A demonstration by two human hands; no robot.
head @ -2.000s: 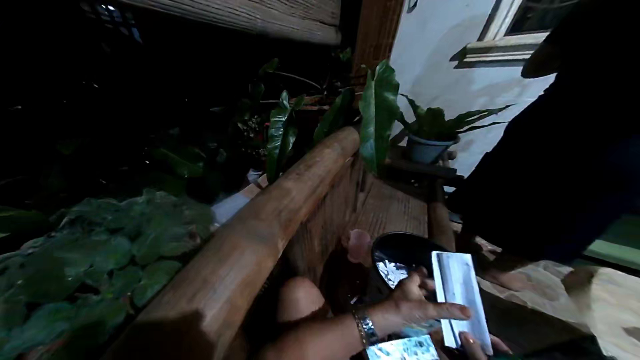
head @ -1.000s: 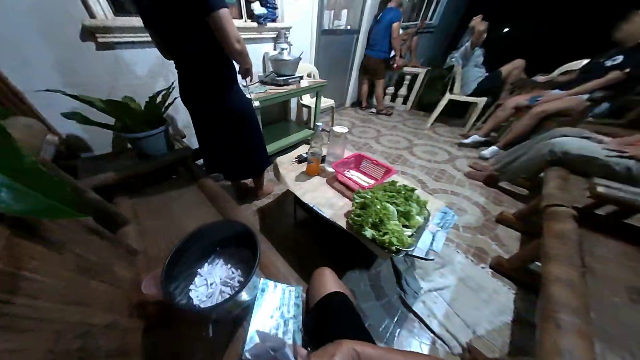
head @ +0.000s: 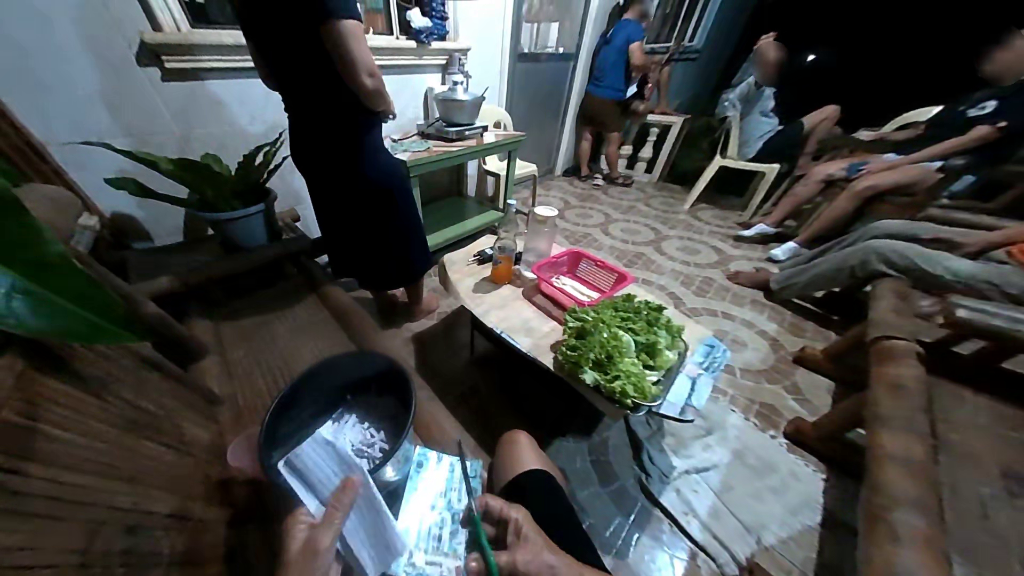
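Note:
My left hand (head: pixel 320 528) holds a flat, whitish rectangular slab (head: pixel 340 496), thumb on top, its upper end over the rim of a dark round pot (head: pixel 276 400). Small white cut strips (head: pixel 360 436) lie inside that pot. In my right hand (head: pixel 520 540) is a knife (head: pixel 474 500) with a green handle and a narrow dark blade, pointing away from me. A blue-and-white patterned sheet (head: pixel 432 504) lies between my hands, beside the pot. What the slab is made of I cannot tell.
A low table (head: pixel 512 320) ahead bears leafy green lettuce (head: pixel 620 344), a pink plastic basket (head: pixel 584 276), a bottle of orange liquid (head: pixel 504 252) and a clear jar (head: pixel 542 232). A person (head: pixel 344 160) stands beyond the pot; others sit at right. A potted plant (head: pixel 240 224) stands at left.
The view has swung far to the right since two seconds ago. My left hand and the slab now show over the pot, and the knife is now seen in my right hand.

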